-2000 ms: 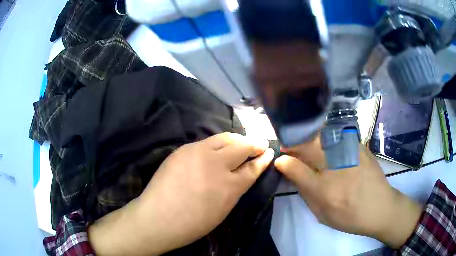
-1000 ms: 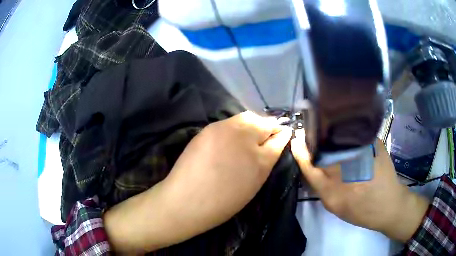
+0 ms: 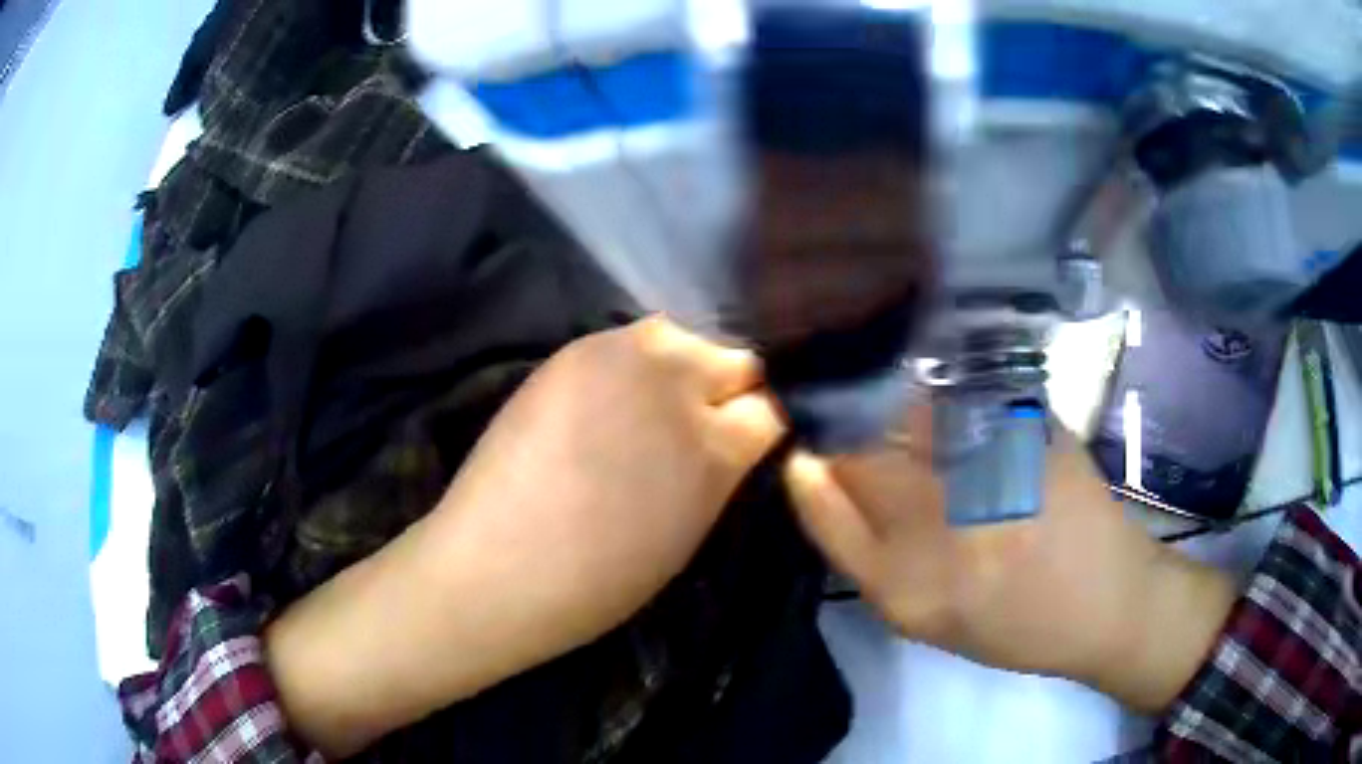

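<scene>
The dark plaid garment (image 3: 187, 463) lies with its black lining (image 3: 403, 284) up, left of and below the sewing machine head (image 3: 598, 164). My left hand (image 3: 598, 463) rests on the cloth, its thumb and index fingertips pinching the cloth edge near the needle area. My right hand (image 3: 1001, 560) is just to the right, thumb and fingers at the same cloth edge, partly hidden behind the grey attachment (image 3: 993, 470). The needle and presser foot are hidden behind the curved shiny metal guard (image 3: 837, 224). The view is blurred.
A smartphone (image 3: 1195, 411) lies at the right under the machine arm, with slim green snips (image 3: 1319, 411) beside it. A ribbed grey tension knob (image 3: 1228, 232) juts out above the phone. A thin pale loop (image 3: 384, 21) shows at the top left. The white table (image 3: 956, 702) extends below my hands.
The view has shifted, so the machine guard appears further left than one second ago and more of the phone shows. Both hands still pinch the cloth edge, with a small gap now between their fingertips.
</scene>
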